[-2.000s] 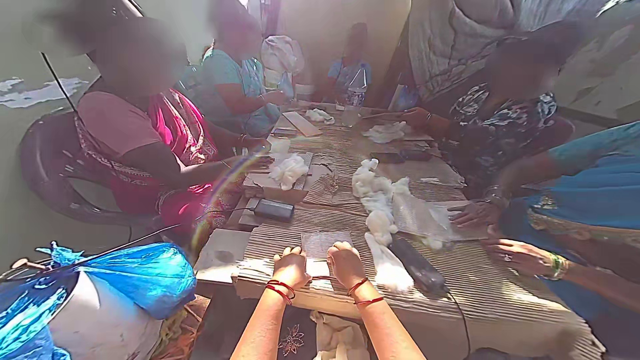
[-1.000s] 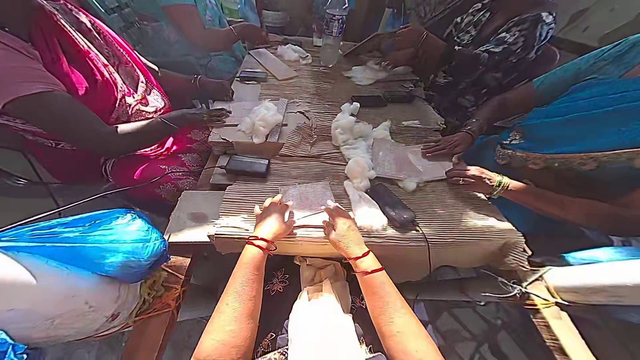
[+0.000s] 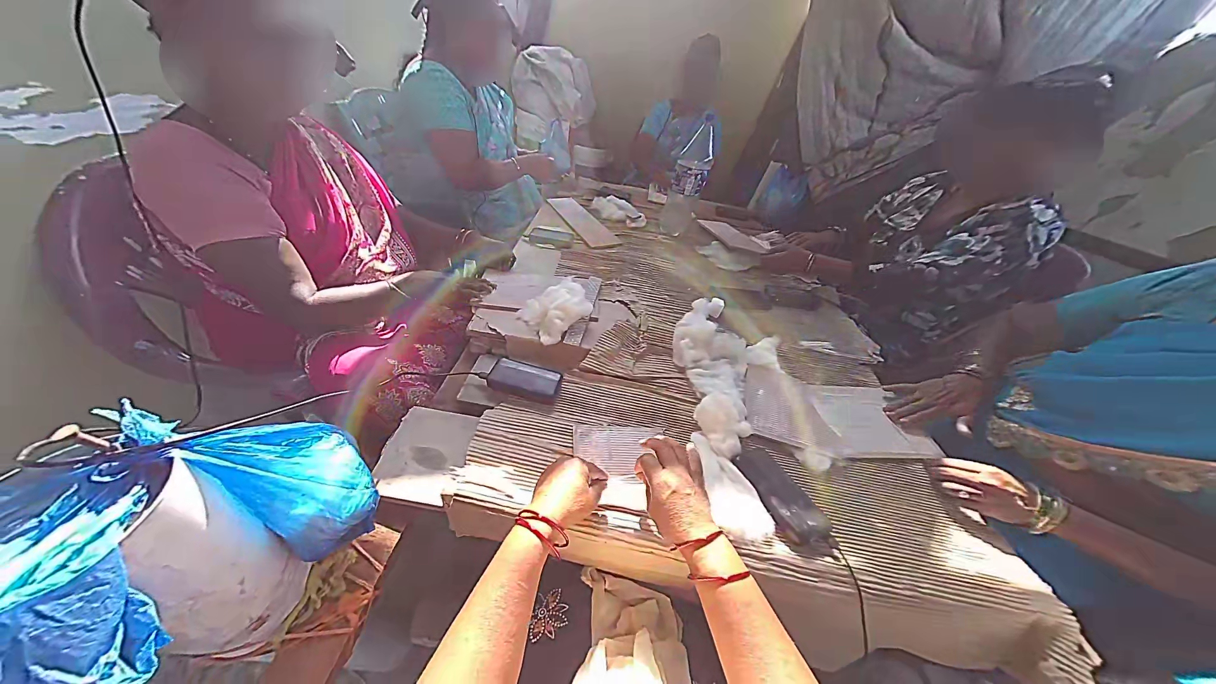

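Note:
My left hand rests at the near edge of a table covered with ribbed cardboard, its fingers curled by the left side of a pale, finely ridged sheet. My right hand is on the sheet's right side, fingers bent down; whether it pinches anything cannot be made out. A thin dark line, perhaps a stick, shows between the two hands. White cotton wool lies in a long clump right of the sheet, its near end beside my right hand. Next to it is a black elongated device with a cord.
Several people sit around the table; a co-worker's hands are at the right, by another pale sheet. At left lie a black box and more cotton. A plastic bottle stands farther back. Blue plastic bags bulge at lower left.
The view has tilted up since one second ago. My hands stay at the pale sheet; the left hand's fingers look more curled than one second ago.

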